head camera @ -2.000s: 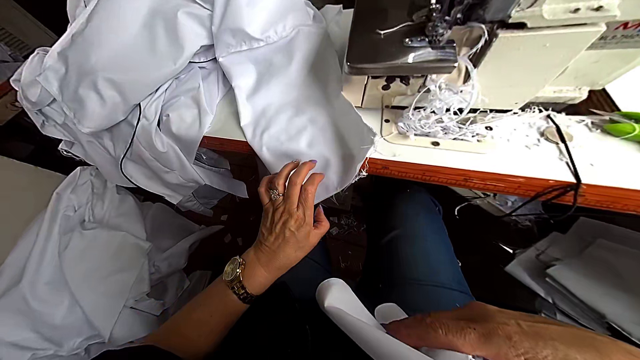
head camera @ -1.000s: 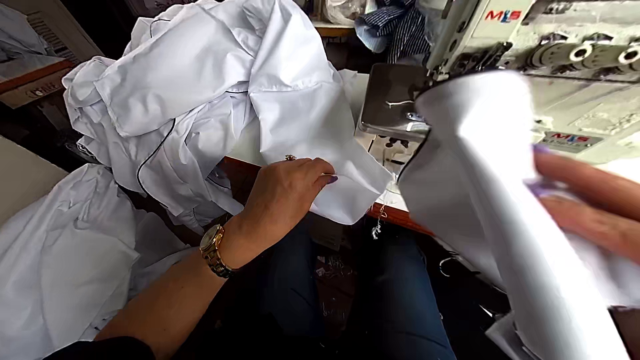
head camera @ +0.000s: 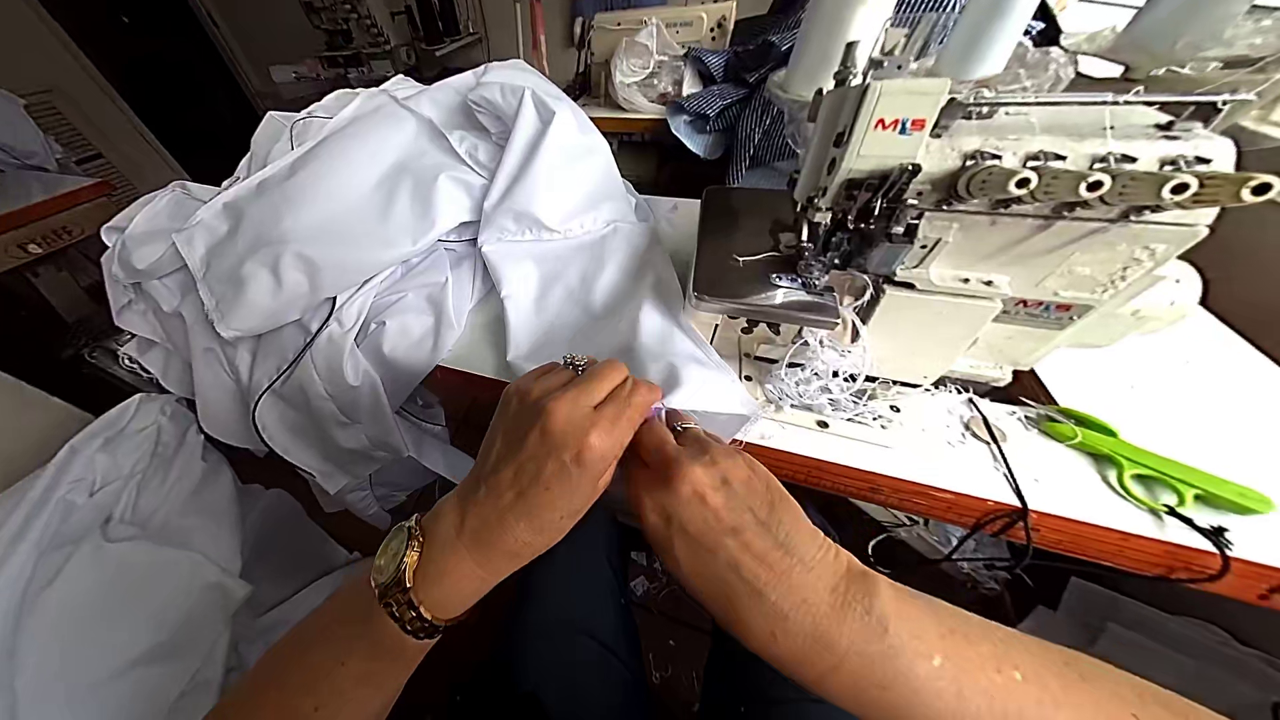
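Observation:
White garment fabric [head camera: 590, 300] drapes over the sewing table, its lower edge hanging at the front. My left hand [head camera: 560, 430], with a ring and a gold watch on the wrist, pinches that edge. Touching it, my right hand [head camera: 700, 490] grips the same edge, fingertips against those of the left. The fingertips are partly hidden by the hands. Right of the fabric stands a white overlock sewing machine [head camera: 960, 240], its dark metal plate [head camera: 755, 250] beside the cloth. A tangle of white thread [head camera: 820, 370] lies below its needle area.
Green-handled thread snips or scissors [head camera: 1150, 465] lie on the table at right, near a black cord [head camera: 1010, 490]. The table's orange-brown edge [head camera: 900, 500] runs before my knees. More white cloth [head camera: 110, 560] is heaped at lower left. Another sewing machine [head camera: 660, 30] stands behind.
My right hand has come in from the right to meet my left at the fabric edge. The white piece it held a second ago is no longer seen raised before the machine. The view has shifted.

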